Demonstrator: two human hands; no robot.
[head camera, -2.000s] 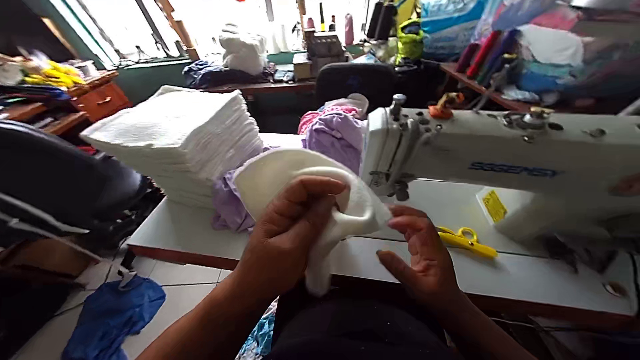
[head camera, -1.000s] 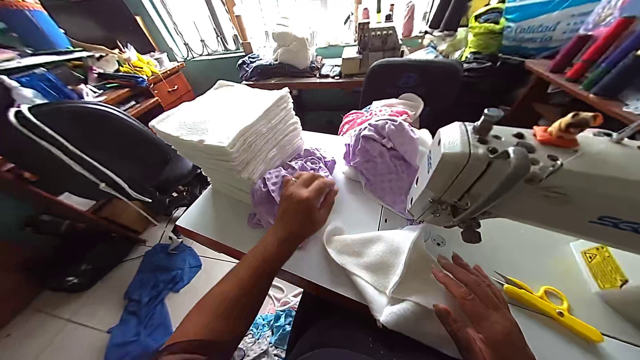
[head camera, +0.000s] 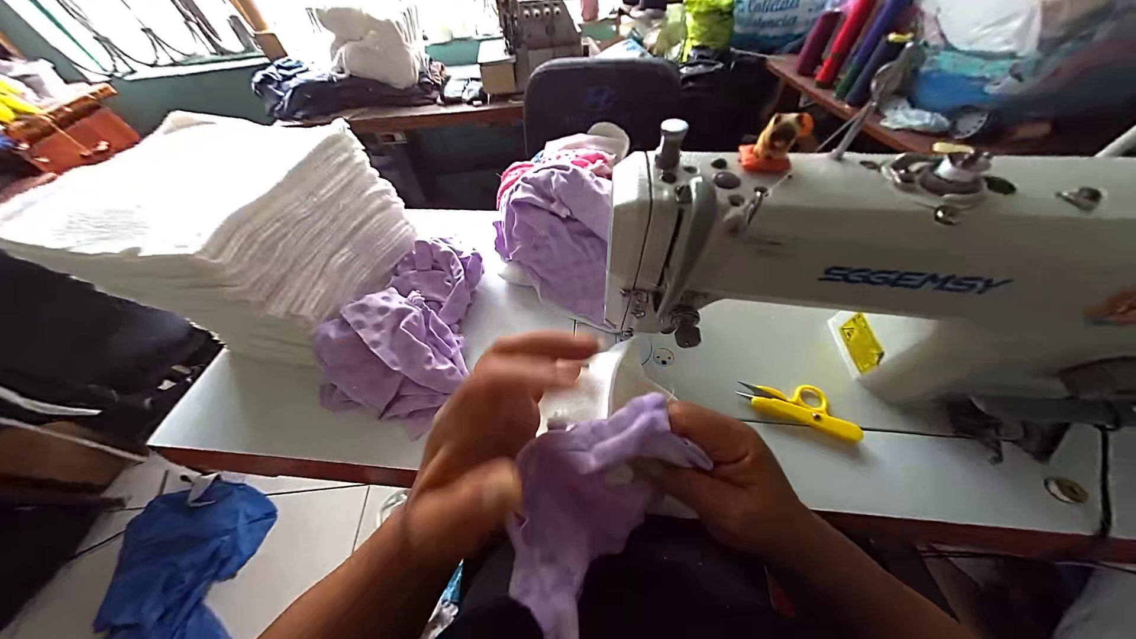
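A lilac cloth piece (head camera: 581, 497) hangs between my hands, pinched in the fingers of my right hand (head camera: 732, 475). My left hand (head camera: 488, 426) is beside it, blurred, with its fingers apart. Behind the hands a white cloth (head camera: 595, 386) lies on the sewing table below the needle area of an industrial sewing machine (head camera: 843, 231). Yellow thread snips (head camera: 808, 413) rest to the right of my right hand. Crumpled lilac fabric (head camera: 399, 337) lies beside a tall stack of folded white cloths (head camera: 204, 213). More lilac fabric (head camera: 559, 226) is heaped left of the machine head.
The table's front edge (head camera: 293, 466) runs close to my forearms. A dark chair (head camera: 599, 98) stands beyond the table. Blue cloth (head camera: 191, 550) hangs low at the left. Rolls of material (head camera: 843, 53) stand on a shelf at the back right.
My left hand was on the lilac fabric by the stack; it is now near my right hand. My right hand has left the white cloth and holds a lilac piece.
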